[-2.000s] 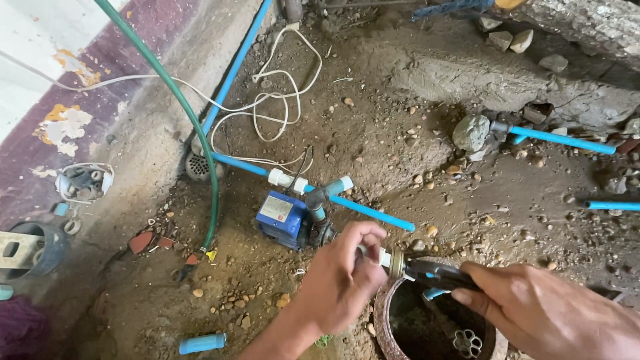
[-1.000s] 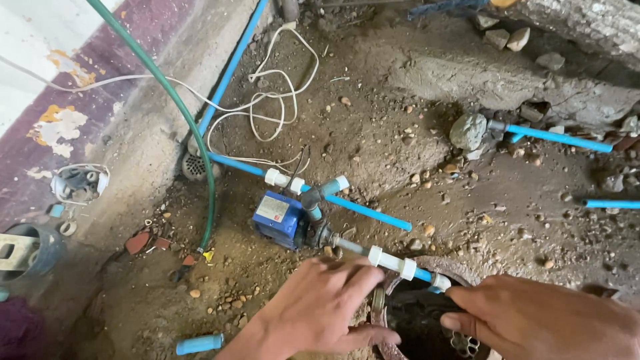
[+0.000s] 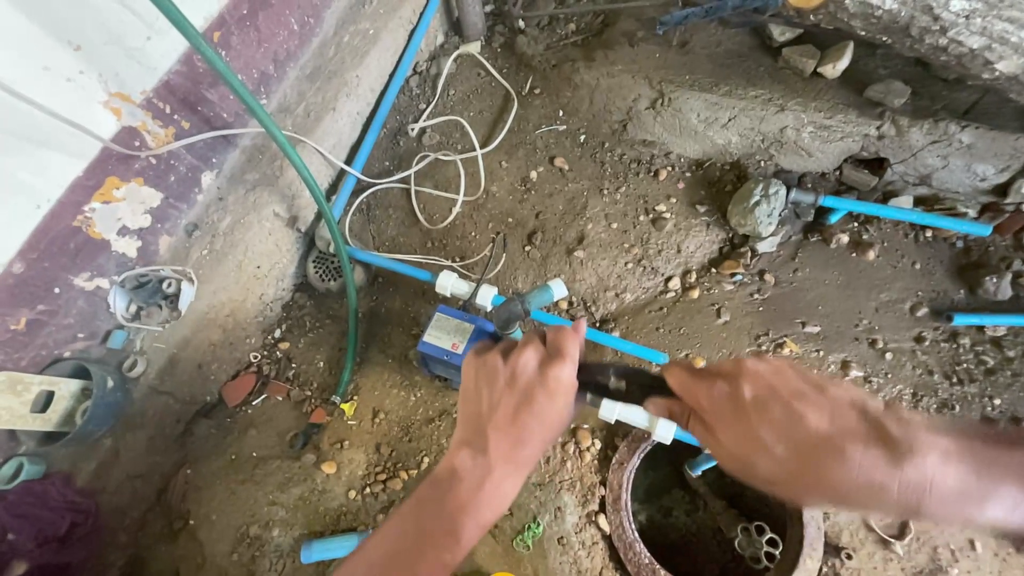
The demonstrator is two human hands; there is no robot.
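Observation:
A blue electric water pump [image 3: 448, 340] with a pale label sits on the dirt, partly behind my left hand [image 3: 520, 384]. That hand bends over the pump's outlet side with its fingers curled; what they grip is hidden. My right hand [image 3: 760, 424], blurred, holds a dark-handled tool [image 3: 620, 382] that reaches toward my left fingers; its jaws are out of sight. Just below the tool runs a white PVC union fitting [image 3: 638, 419] joined to blue pipe going under my right hand. A grey tee fitting [image 3: 512, 314] stands on the pump, near a blue PVC pipe [image 3: 608, 340] with white couplings.
A round clay-rimmed pit [image 3: 628, 512] opens below my right hand. A green hose [image 3: 320, 192] and a loose white cable [image 3: 460, 160] cross the left side. Blue pipe stubs [image 3: 904, 214] lie at right, a short blue piece [image 3: 332, 546] below, and a bucket [image 3: 96, 408] at left.
Both hands have moved up from the fitting over the pit toward the pump. The dark-handled tool, seen in the oldest frame but not one second ago, is in my right hand again.

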